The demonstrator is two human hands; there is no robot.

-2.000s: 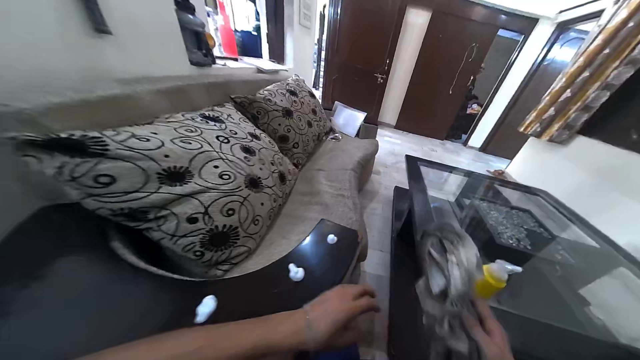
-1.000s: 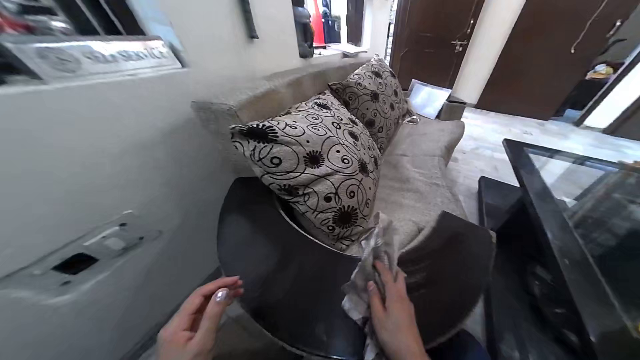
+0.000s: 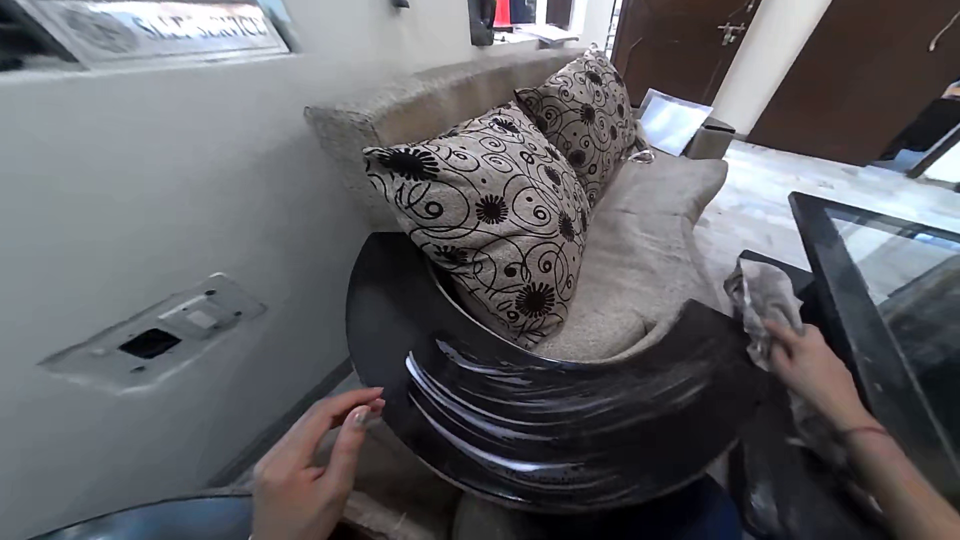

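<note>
My right hand (image 3: 814, 367) grips a grey cloth (image 3: 765, 300) at the right end of the curved, glossy black armrest top (image 3: 600, 427) of a sofa. Wet white streaks sweep across that surface in arcs. Beside its left edge is my left hand (image 3: 315, 457), empty, with thumb and fingertips close but apart. Behind the armrest top, a patterned cushion (image 3: 495, 217) leans on the beige sofa (image 3: 645, 240). The lower part of the cloth hangs below my right hand and is partly hidden by the forearm.
A black-framed glass table (image 3: 855, 277) stands at the right. On the left wall is a switch plate (image 3: 187, 330) with a dark opening. A second cushion (image 3: 589, 112) and a pale sheet (image 3: 671, 120) are farther along the sofa, near brown doors (image 3: 682, 37).
My right hand and the cloth have moved right across the armrest top. White blobs seen on it in the earliest frame are now smeared streaks. The view has turned left since that frame.
</note>
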